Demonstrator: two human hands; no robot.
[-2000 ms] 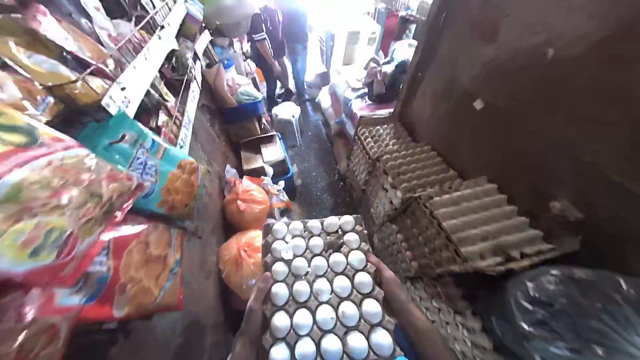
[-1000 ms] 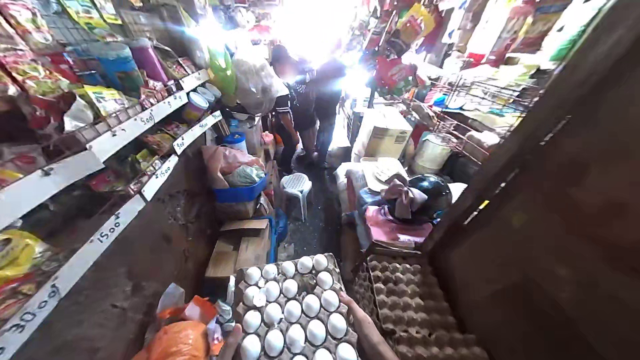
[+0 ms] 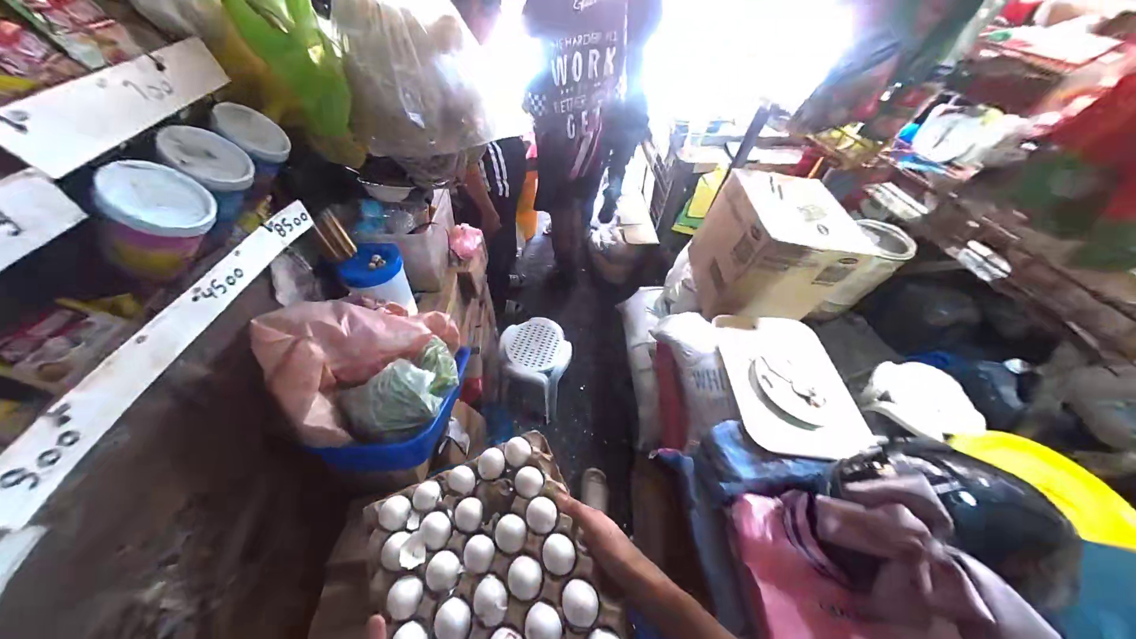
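Note:
A molded cardboard tray of white eggs (image 3: 479, 552) is at the bottom centre, between my two hands. My right hand (image 3: 581, 519) grips its right edge, the forearm running down to the lower right. Of my left hand (image 3: 377, 627) only a fingertip shows, against the tray's left edge at the bottom of the view; the rest is cut off. One egg near the tray's left side looks cracked, with a piece of shell (image 3: 412, 550) by it. An empty cup shows among the eggs near the far end.
A white plastic stool (image 3: 536, 351) stands in the narrow aisle, with people (image 3: 581, 115) beyond it. Left are a blue crate (image 3: 399, 451) holding cabbage and shelves with price strips. Sacks (image 3: 697, 377), a cardboard box (image 3: 772, 244), a white board (image 3: 790, 386) and a black helmet (image 3: 958, 506) line the right.
The view has moved forward along the aisle, and the egg tray has come along in my hands. The stool and the blue crate are nearer. The stacked empty egg trays on the right have left the view.

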